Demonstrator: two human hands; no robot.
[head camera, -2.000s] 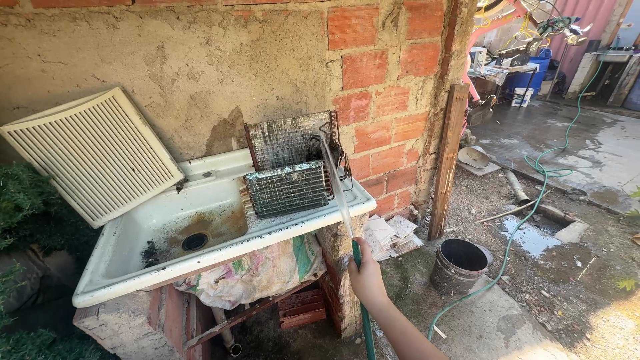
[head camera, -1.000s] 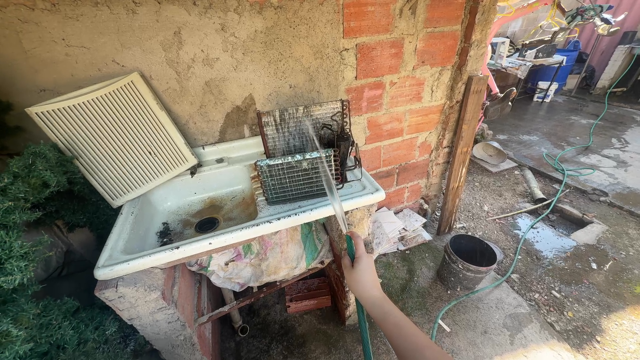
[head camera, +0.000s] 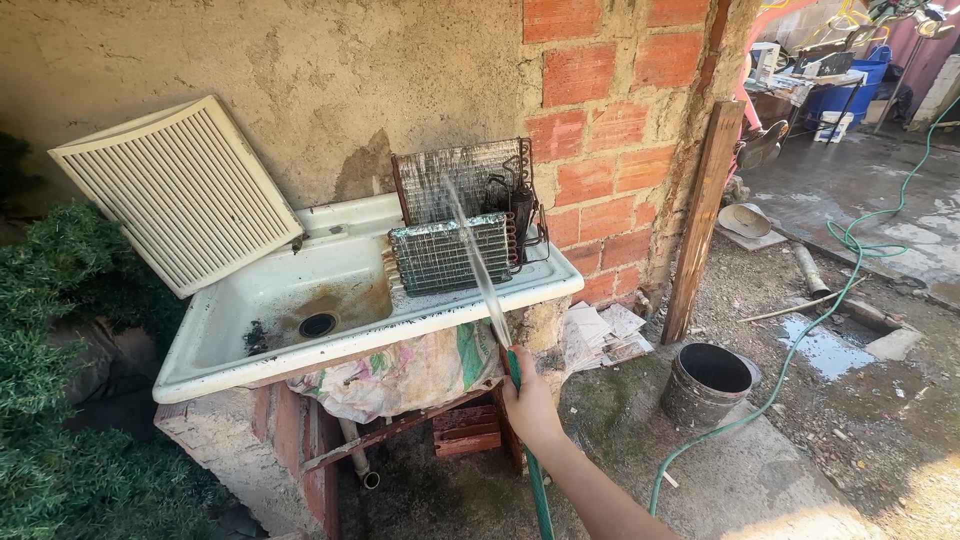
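My right hand (head camera: 531, 405) grips a green garden hose (head camera: 537, 487) near its open end. A stream of water (head camera: 480, 270) shoots up and away from the hose toward two finned coils with bent metal tubing. The front coil (head camera: 452, 255) is greenish and stands on the ribbed right side of a white enamel sink (head camera: 360, 337). Behind it, the taller rear coil (head camera: 450, 176) leans near the wall, with a dark cylinder (head camera: 521, 217) beside the tubing. A cream slatted panel (head camera: 184, 195) rests tilted on the sink's left end. My left hand is out of view.
A wooden post (head camera: 703, 225) stands by the brick wall (head camera: 592, 135). Broken tiles (head camera: 600, 334) lie at its foot. A dirty bucket (head camera: 705, 386) sits on the ground, with more hose (head camera: 780, 382) running past it. Green shrubbery (head camera: 75, 360) borders the left side.
The water stream now strikes the rear coil's middle, around the top of the front coil. My right hand keeps hold of the hose. The view has shifted slightly left.
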